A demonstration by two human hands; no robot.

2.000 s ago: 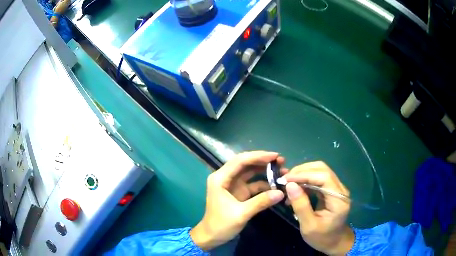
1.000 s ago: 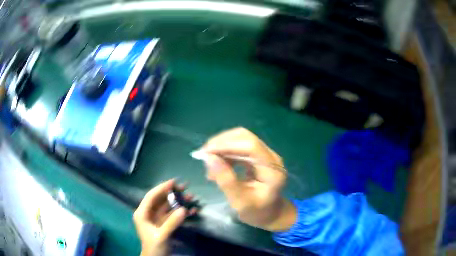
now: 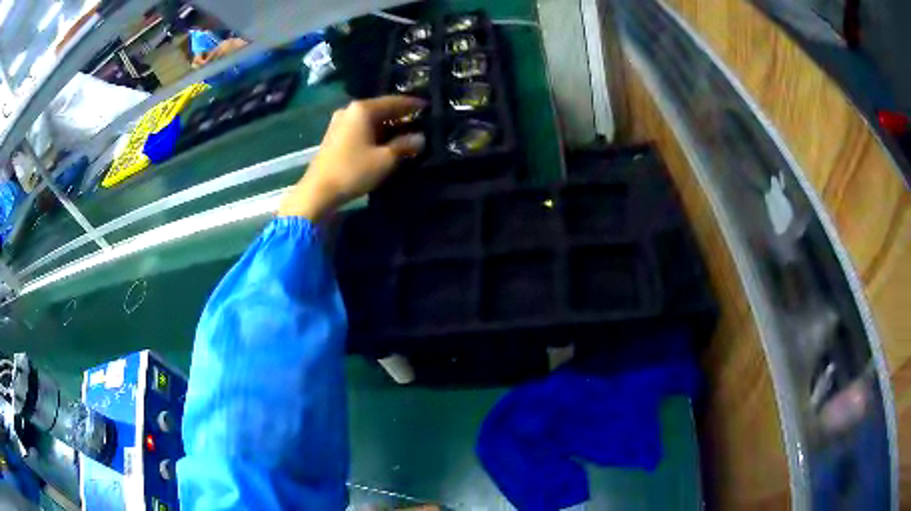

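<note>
My left hand reaches over the left column of the black parts tray at the top. Its finger and thumb are around a small shiny device at a tray place; whether the device rests in the tray is hidden. Other round, shiny-rimmed devices stand in two columns in the tray. My right hand is out of the picture. A short piece of the thin clear tube shows at the bottom edge.
A larger black tray with empty square pockets stands on pale posts nearer me. A crumpled blue cloth lies below it. The blue controller box is at lower left. A wooden edge runs down the right. A person's hand shows far left.
The view has swung right. My left hand has moved from above the mat to the parts tray. My right hand with the tube tip has left the picture.
</note>
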